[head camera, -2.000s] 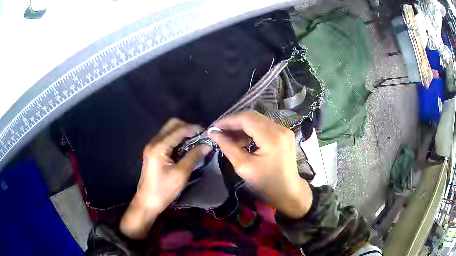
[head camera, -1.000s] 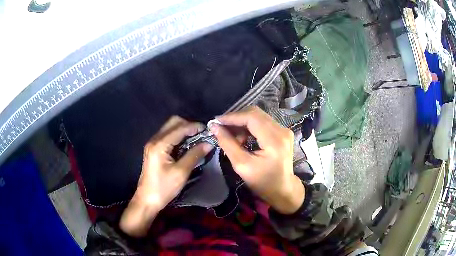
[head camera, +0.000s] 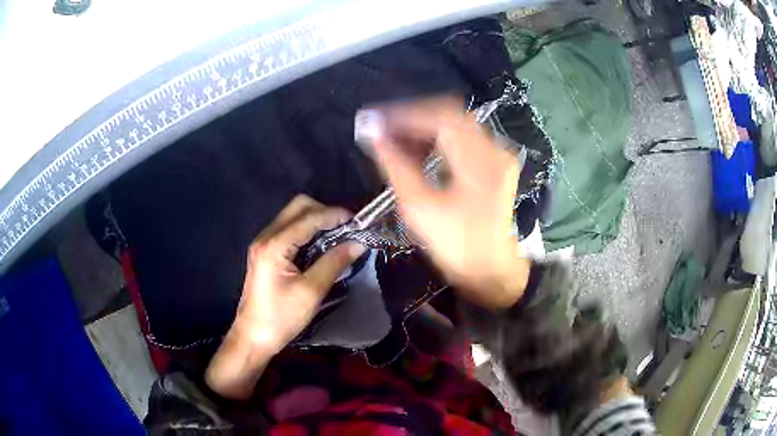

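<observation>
The dark denim garment (head camera: 221, 179) fills the lap. My left hand (head camera: 290, 264) pinches its bunched seam edge, with pale stitches and loose threads, between thumb and fingers. My right hand (head camera: 451, 187) is blurred and raised over the garment, to the right of my left hand. A small white thing (head camera: 369, 126) is held at its thumb and fingertips; what it is cannot be told. A grey striped band (head camera: 375, 207) of the seam runs between the hands. A plain grey cloth piece (head camera: 358, 306) hangs below my left hand.
The white table (head camera: 102, 77) with a ruler tape (head camera: 170, 115) curves across the upper left. Green cloth (head camera: 584, 128) lies at the right. A blue thing (head camera: 60, 349) stands lower left. A red-patterned apron (head camera: 366, 400) is below. Boxes and cloth line the far right.
My right hand has moved up and away from the seam at my left fingertips, with the small white thing in it. My left hand has stayed in place.
</observation>
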